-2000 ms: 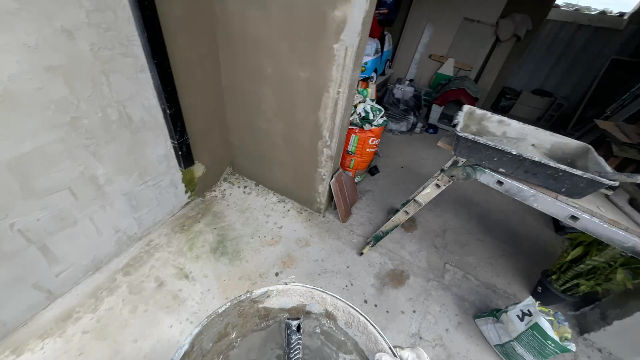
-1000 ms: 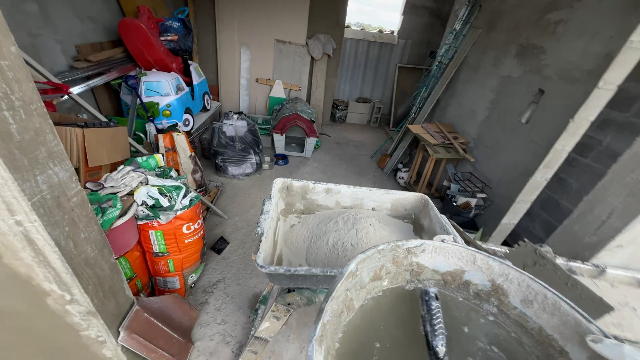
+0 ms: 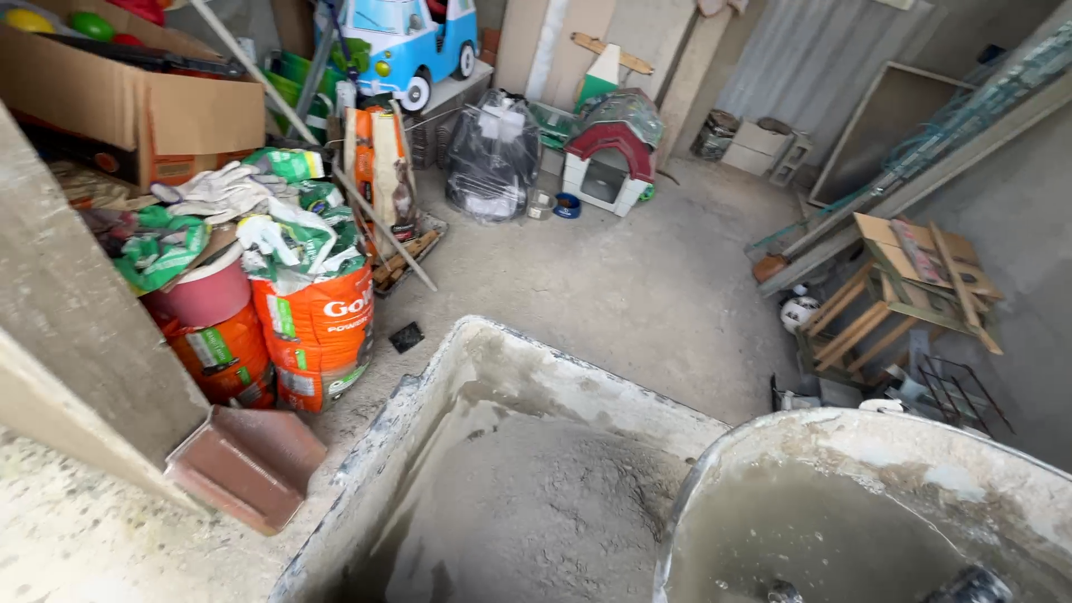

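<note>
Neither of my hands can be made out. A mortar-crusted round bucket (image 3: 712,469) fills the lower right, its rim overlapping the right side of a rectangular mixing tub (image 3: 578,368). Murky grey water (image 3: 821,528) stands in the bucket, and a dark, wet tool handle (image 3: 971,584) shows at its lower edge. A mound of grey mortar mix (image 3: 544,494) lies in the tub, darker and wet-looking along its left side. A small pale shape sits at the bucket's far rim; whether it is a gloved fingertip I cannot tell.
Orange bags (image 3: 314,335) and a brown angled piece (image 3: 247,465) stand left of the tub, by a wall edge (image 3: 84,335). Beyond are a toy van (image 3: 410,42), a small pet house (image 3: 611,159) and a wrapped bundle (image 3: 494,159). A wooden stool (image 3: 863,318) stands right.
The view has swung right and come closer to the tub. The bucket, low in front of me at first, is now at the tub's right side. The pale, dry-looking mound has turned darker and wet.
</note>
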